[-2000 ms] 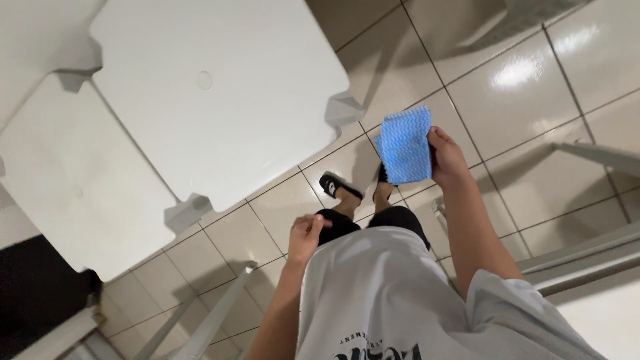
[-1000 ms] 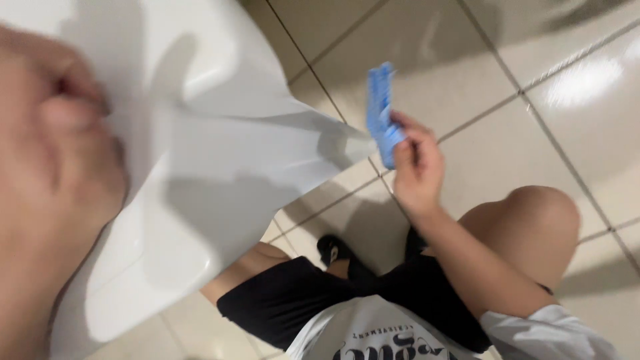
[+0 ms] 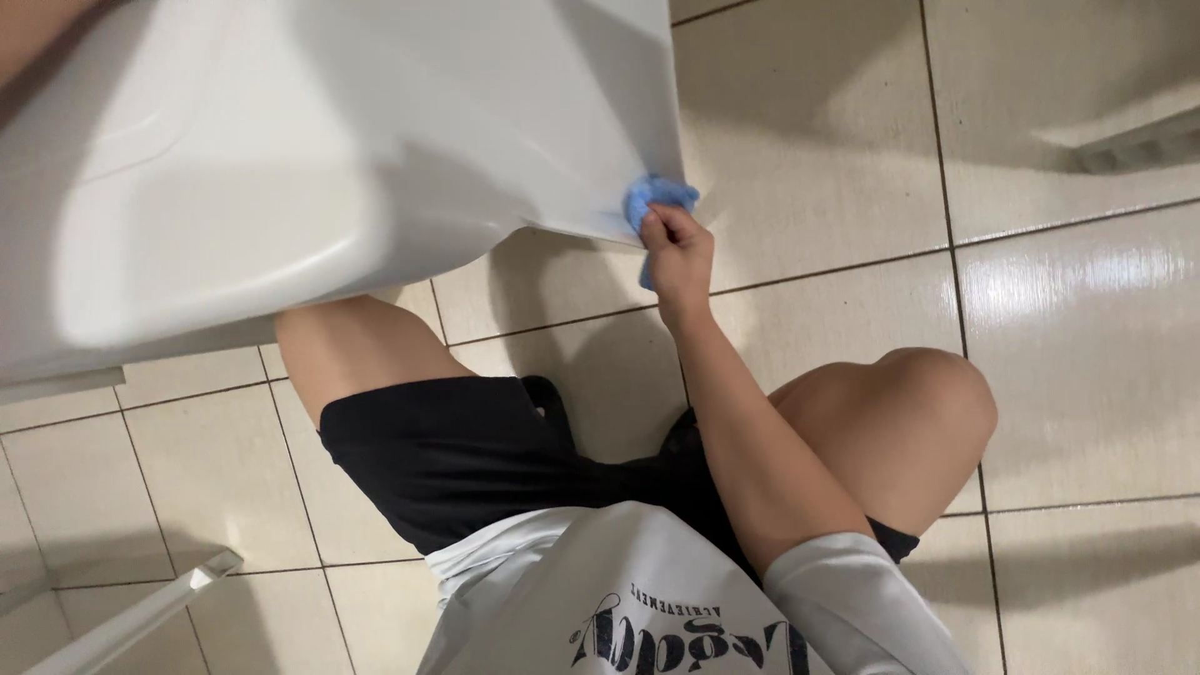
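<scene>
In the head view my right hand (image 3: 679,253) grips a blue cloth (image 3: 647,195), bunched between thumb and fingers. The cloth touches the lower end of a white plastic chair's leg (image 3: 600,141), beside its edge. The chair's smooth, curved white surface (image 3: 234,234) fills the upper left. Only a bit of my left arm shows at the top left corner, beyond the chair; the left hand itself is out of the frame.
My bent knees (image 3: 928,403) are on either side, the left one partly under the white surface. A pale leg of furniture (image 3: 141,623) stands at the lower left, another pale piece (image 3: 1144,141) at the right. Beige floor tiles (image 3: 825,328) lie below.
The blue cloth, held clear of the white piece in the earlier frames, now touches it. My left hand, seen before at the left, has gone out of view. I have crouched from standing.
</scene>
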